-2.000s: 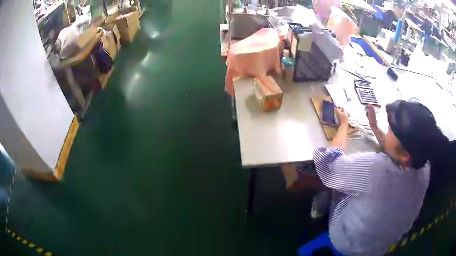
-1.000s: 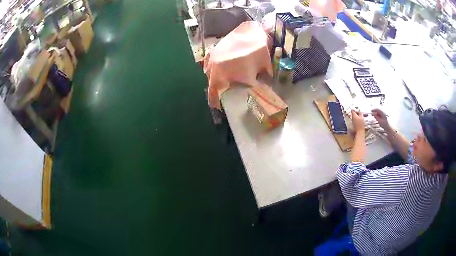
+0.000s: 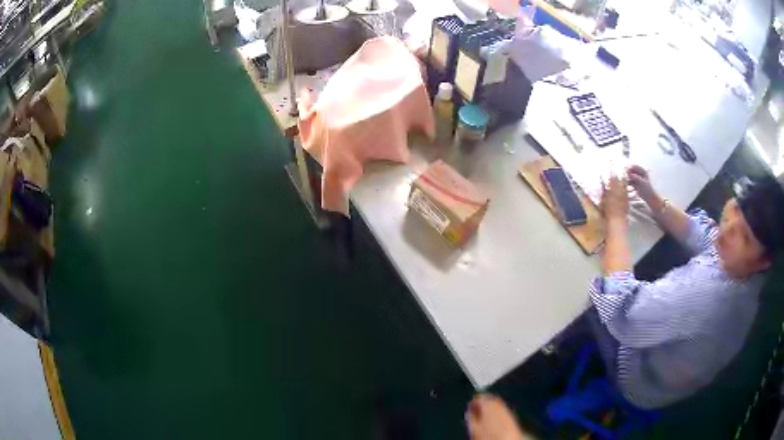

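The small brown carton (image 3: 447, 204) with red print and a white label stands on the pale grey table (image 3: 516, 301), near its left edge. The pink cloth (image 3: 365, 112) drapes over the table corner behind it. My right hand (image 3: 494, 418) is at the bottom edge, just below the near table corner, blurred and cut off. It does not touch the carton, and its fingers are unclear. My left hand is out of the picture.
A person in a striped shirt (image 3: 679, 309) sits at the table's right side, hands over white strips. A smartphone (image 3: 564, 196) lies on a brown board. A calculator (image 3: 595, 119), shears (image 3: 675, 137), jar (image 3: 472, 125) and bottle are behind. Green floor (image 3: 189, 258) is left; boxes stand far left.
The view has turned right and come closer to the table. The carton looks nearer. My right hand has come in at the bottom edge. The seated person's face has turned up.
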